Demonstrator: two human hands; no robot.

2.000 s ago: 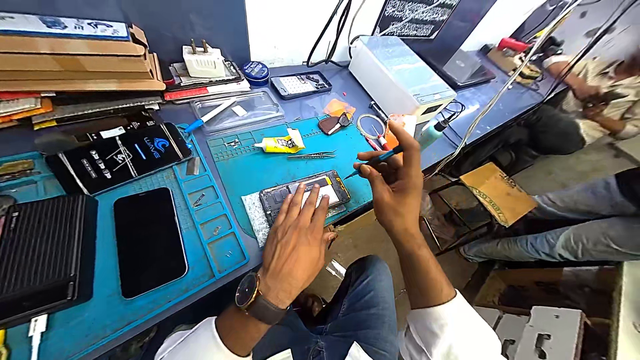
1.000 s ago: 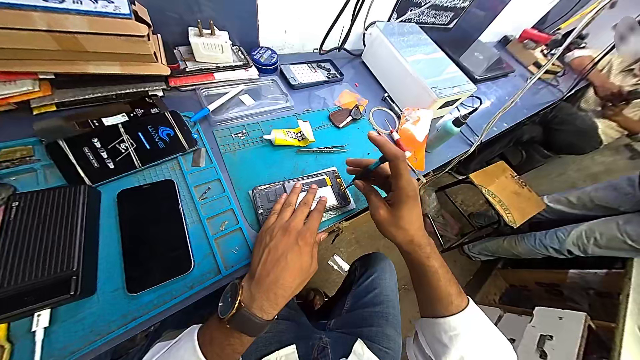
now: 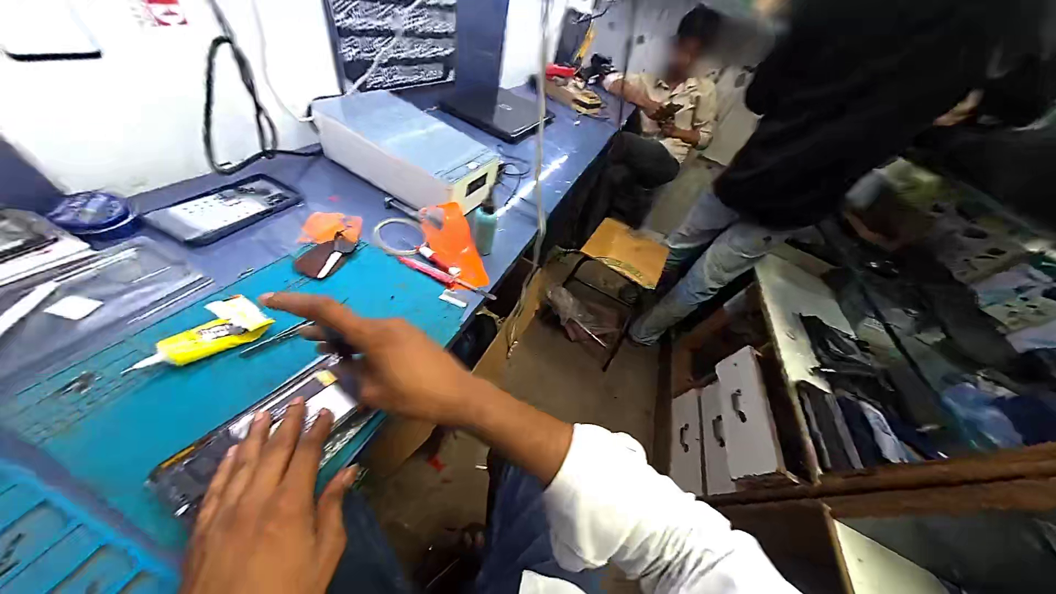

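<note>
My left hand (image 3: pixel 264 511) lies over an opened phone (image 3: pixel 202 466), its fingers spread across the inner parts and the thumb beside the near edge. My right hand (image 3: pixel 396 363) is above the phone's right end, index finger extended, with a dark, blurred slim tool (image 3: pixel 340 342) between its other fingers; the tool's tip cannot be made out. Beneath them is a blue repair mat (image 3: pixel 107 421). Just behind the phone lie metal tweezers (image 3: pixel 268 340), partly hidden by my right hand, and a yellow glue tube (image 3: pixel 213 340) with a white nozzle.
A red-handled screwdriver (image 3: pixel 429 271), orange pieces (image 3: pixel 452 243) and a white bench device (image 3: pixel 404 148) stand farther back. A phone frame (image 3: pixel 223 208) lies behind the mat. Right of the bench are a stool (image 3: pixel 625 252), a standing person (image 3: pixel 850 107) and a seated person (image 3: pixel 672 99).
The view has swung right, bringing a standing person's dark top into sight. My right hand has moved from beside the phone to over its right end. My left hand stays on the phone.
</note>
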